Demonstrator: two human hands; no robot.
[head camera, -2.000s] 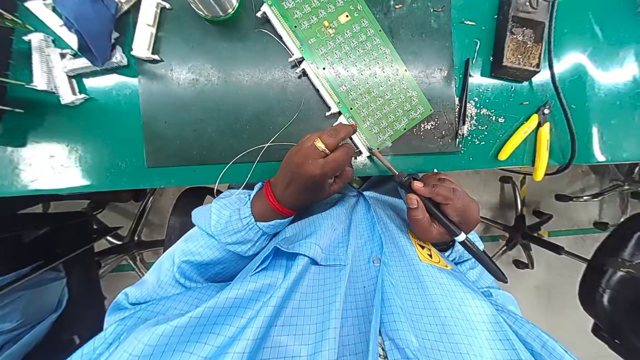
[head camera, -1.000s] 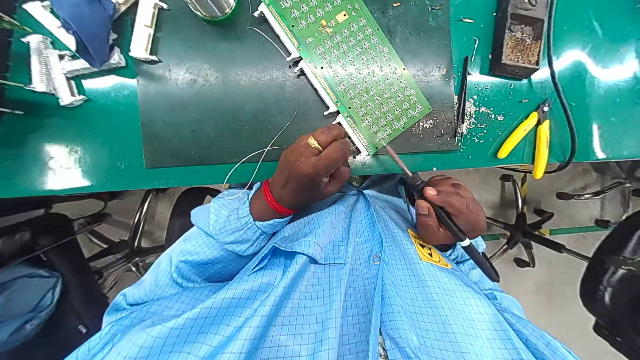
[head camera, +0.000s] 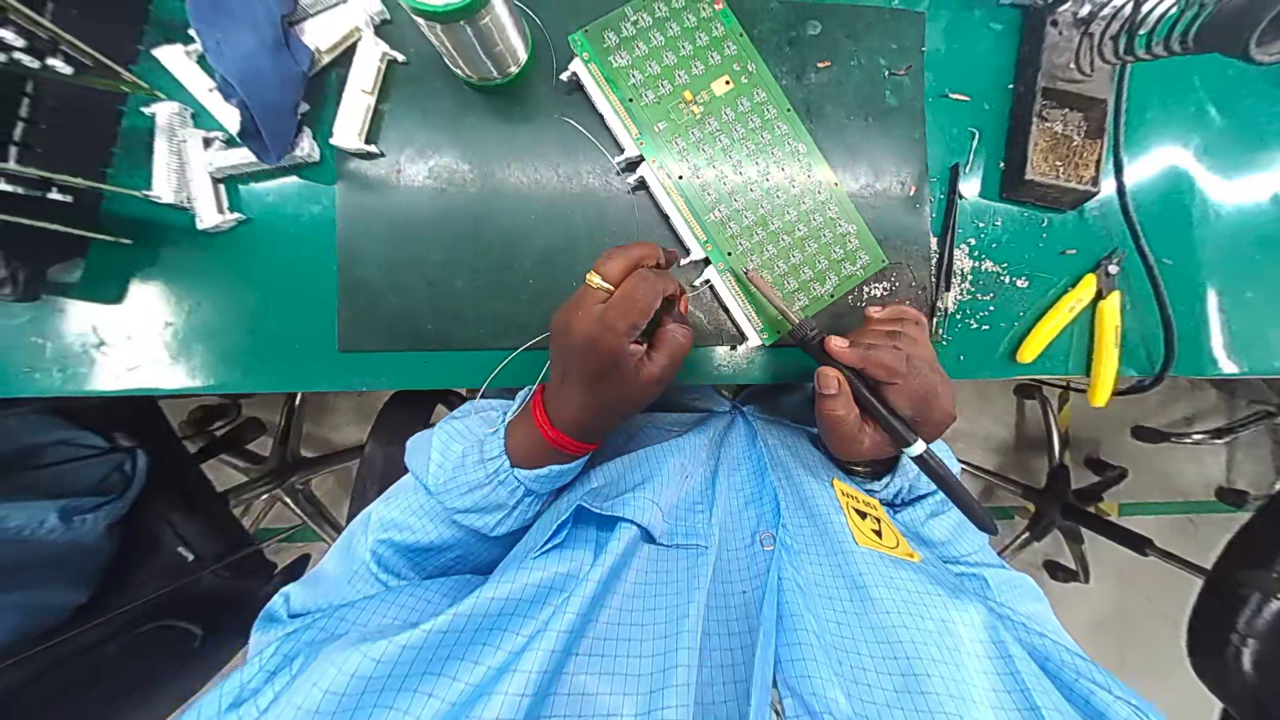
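Observation:
A green circuit board (head camera: 760, 170) lies slanted on a dark mat, with white connectors (head camera: 665, 212) along its left edge. My left hand (head camera: 625, 345), wearing a gold ring and red wrist threads, pinches thin solder wire (head camera: 517, 352) beside the lowest connector (head camera: 732, 308). In my right hand (head camera: 885, 385) is a black soldering iron (head camera: 870, 400). The iron's tip is over the board close to that connector's pin row; whether it touches cannot be told.
A solder spool (head camera: 480, 45) stands at the mat's top. Loose white connectors (head camera: 362, 92) and a blue cloth (head camera: 250, 75) lie at left. At right are black tweezers (head camera: 945, 245), yellow-handled cutters (head camera: 1105, 330), solder scraps (head camera: 975, 275) and a soldering iron stand (head camera: 1060, 145).
The iron's tip has moved up from the board's lower edge onto the board near the lowest connector. My left hand has shifted slightly and keeps its pinch.

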